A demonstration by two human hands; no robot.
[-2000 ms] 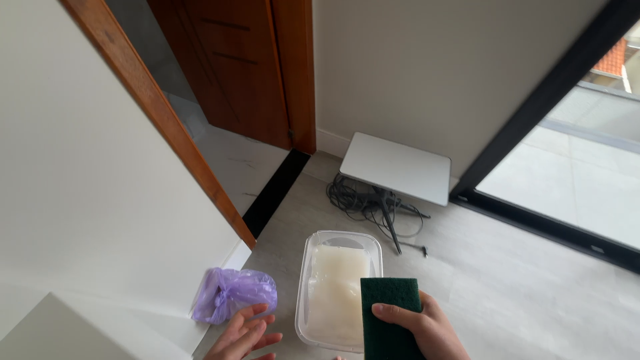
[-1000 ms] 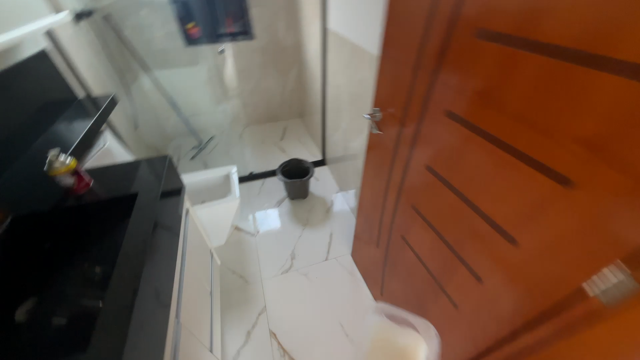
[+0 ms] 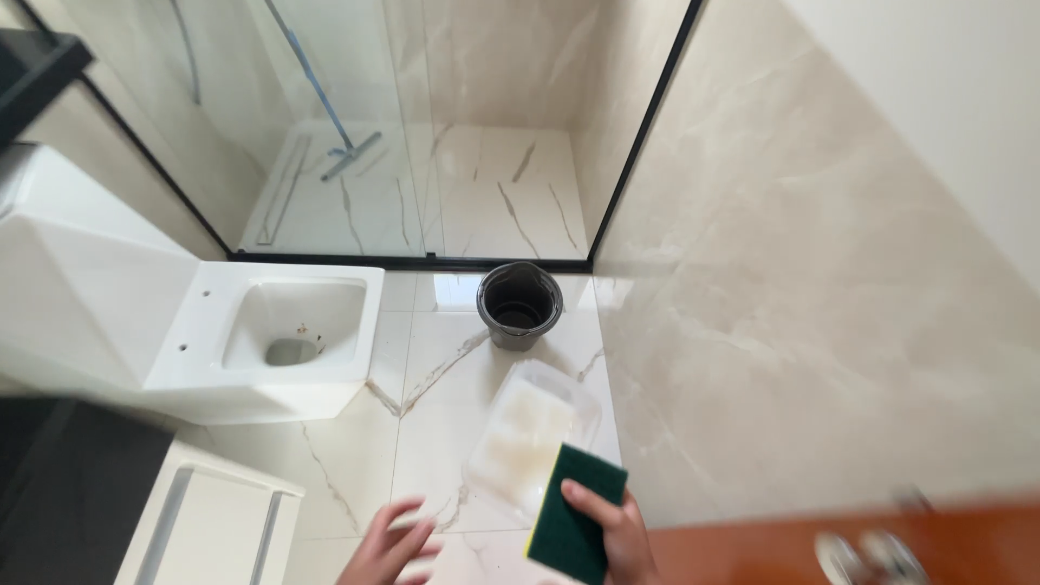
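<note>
My right hand [image 3: 621,532] grips a green scouring sponge [image 3: 581,508] with a thin yellow edge, thumb on its dark green face. Just beyond the sponge is a clear plastic container [image 3: 528,431] with a whitish block in it; what supports the container cannot be told. My left hand [image 3: 394,548] is at the bottom edge, fingers apart and holding nothing. Past the container, a dark grey bucket [image 3: 520,309] stands on the marbled tile floor near the shower frame.
A white toilet [image 3: 370,325] without a seat, with dark specks in its bowl, is at left. Behind the glass, a squeegee [image 3: 349,154] leans in the shower. A white cabinet [image 3: 219,520] and dark counter [image 3: 65,487] are lower left; an orange-brown wooden door [image 3: 772,544] is lower right.
The view has moved from the room with the antenna-like panel, past the wooden door, into the bathroom. The sponge is in my right hand both two seconds ago and now.
</note>
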